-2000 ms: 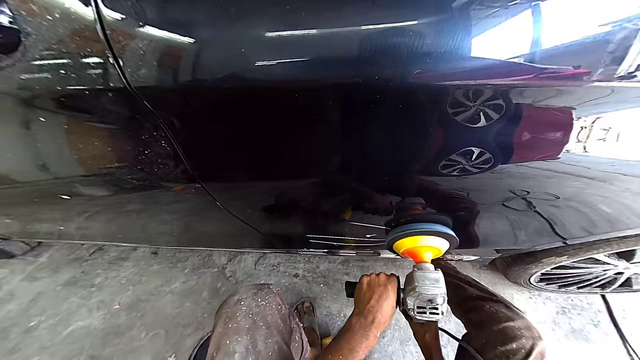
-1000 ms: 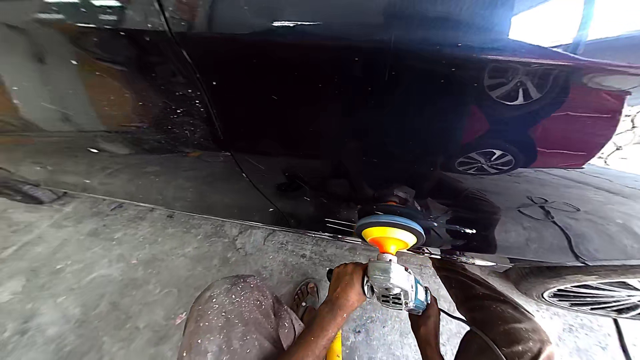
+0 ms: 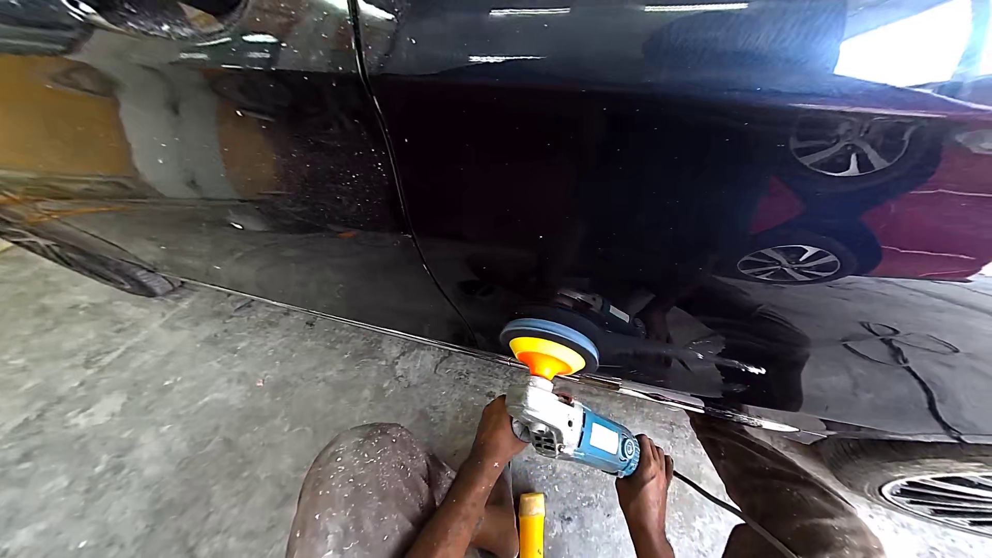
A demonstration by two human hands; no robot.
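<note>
A corded rotary polisher [image 3: 581, 430] with a blue and white body is held in both hands. My left hand [image 3: 498, 434] grips its front end on the left side, by the gear head; the handle itself is hidden. Around the rear of the blue body my right hand [image 3: 648, 473] is closed. The round pad [image 3: 552, 341], blue-rimmed with a yellow and orange backing, lies against or very near the lower edge of a glossy dark car door panel [image 3: 542, 194]. White specks dot the panel.
A power cord [image 3: 732, 508] runs from the polisher to the lower right. Car wheels stand at the right [image 3: 938, 492] and far left [image 3: 101, 267]. A yellow cylindrical object [image 3: 532, 523] is between my knees, above the concrete floor [image 3: 194, 418]. The panel mirrors a red car.
The polisher has turned so its rear end points farther right, and my right hand has moved right with it. The pad has shifted left along the panel's lower edge.
</note>
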